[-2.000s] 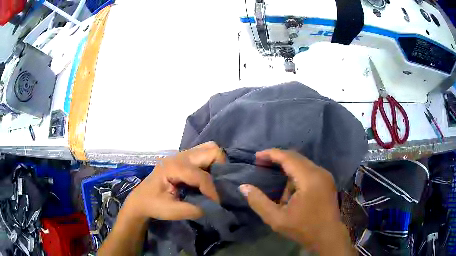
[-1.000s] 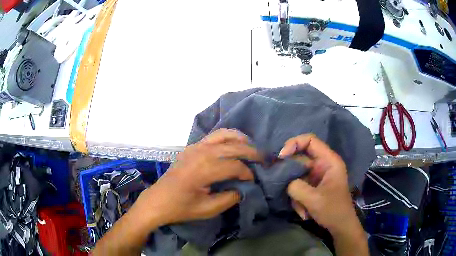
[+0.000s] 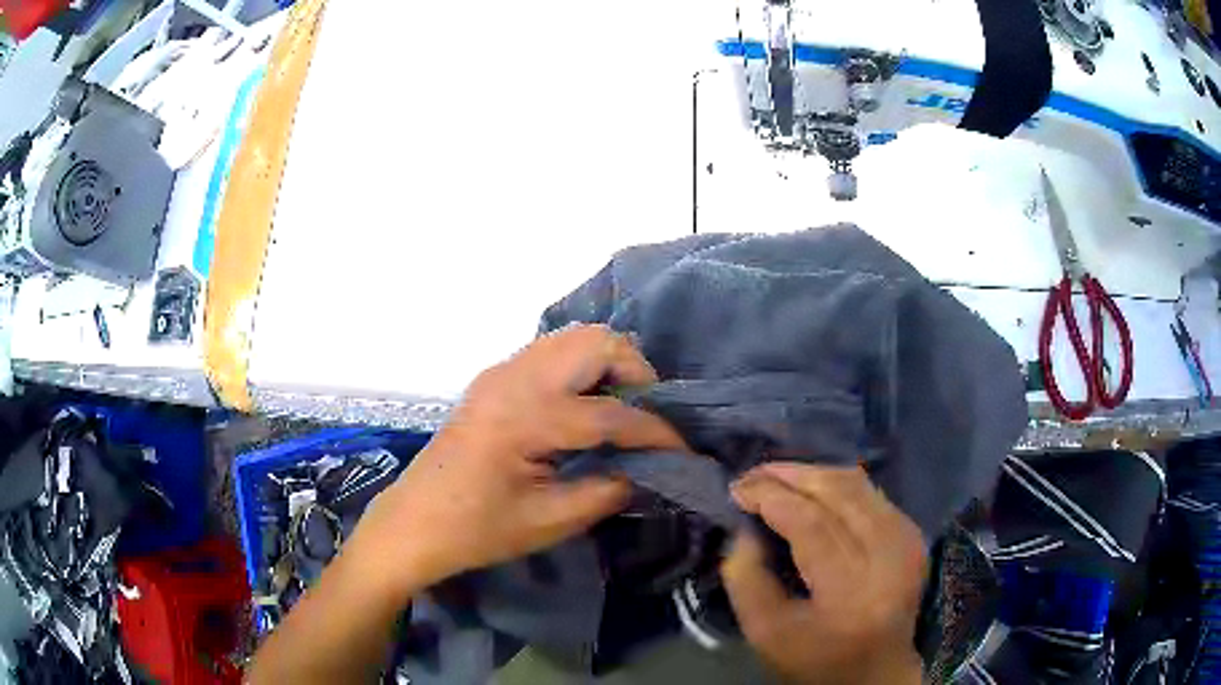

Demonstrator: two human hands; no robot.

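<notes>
A dark grey garment (image 3: 790, 308) lies bunched over the table's front edge and hangs down towards me. My left hand (image 3: 516, 448) grips a folded edge of the garment between thumb and fingers. My right hand (image 3: 837, 562) pinches the same fold a little to the right, its fingertips slightly blurred. A short white line shows on the cloth below the hands. The sewing machine's needle and presser foot area (image 3: 790, 121) is behind the garment, not touching it.
Scissors with red handles (image 3: 1086, 341) lie right of the garment, with a thin pen or tool (image 3: 1190, 359) beyond. Orange tape (image 3: 255, 214) crosses the table at left. Below the table are a blue crate (image 3: 255, 495), a red box (image 3: 185, 609) and striped dark pieces (image 3: 1071, 502).
My right hand has moved down from the upper fold and now pinches lower. The held edge is stretched between both hands. The view has shifted slightly, moving the table and machine rightward in frame.
</notes>
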